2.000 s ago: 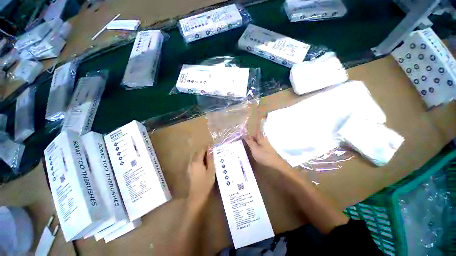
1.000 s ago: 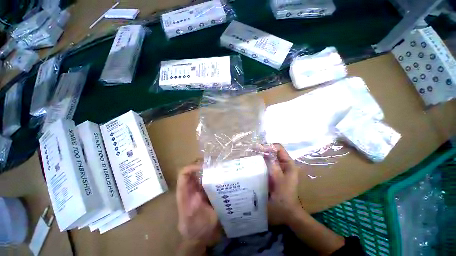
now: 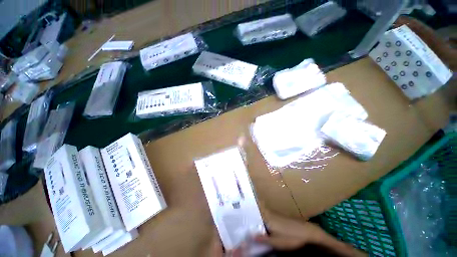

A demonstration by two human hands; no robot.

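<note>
A long white retail box (image 3: 231, 193) lies lengthwise in front of me on the brown cardboard. Its lower half glints as if under clear film. My right hand (image 3: 283, 233) is blurred at the box's near right end, with its fingers against it. My left hand (image 3: 218, 248) shows only as a blurred sliver at the near left edge, mostly hidden and cut off; its grip cannot be told. Unbagged boxes (image 3: 133, 180) stand close together at left. A shiny white pile of poly bags (image 3: 295, 133) lies right of the box, with a smaller folded bundle (image 3: 354, 135) on it.
Bagged boxes (image 3: 170, 100) lie on the dark green belt (image 3: 175, 75) beyond the cardboard. Another whitish bundle (image 3: 299, 79) lies at its edge. A green crate (image 3: 351, 216) with clear bags is lower right. A patterned box (image 3: 410, 62) is far right, with a blurred hand or arm behind it.
The box has gone from upright in both hands, under the open bag, to lying flat. My hands have moved to its near end. Belt boxes appear further left; the patterned box has shifted.
</note>
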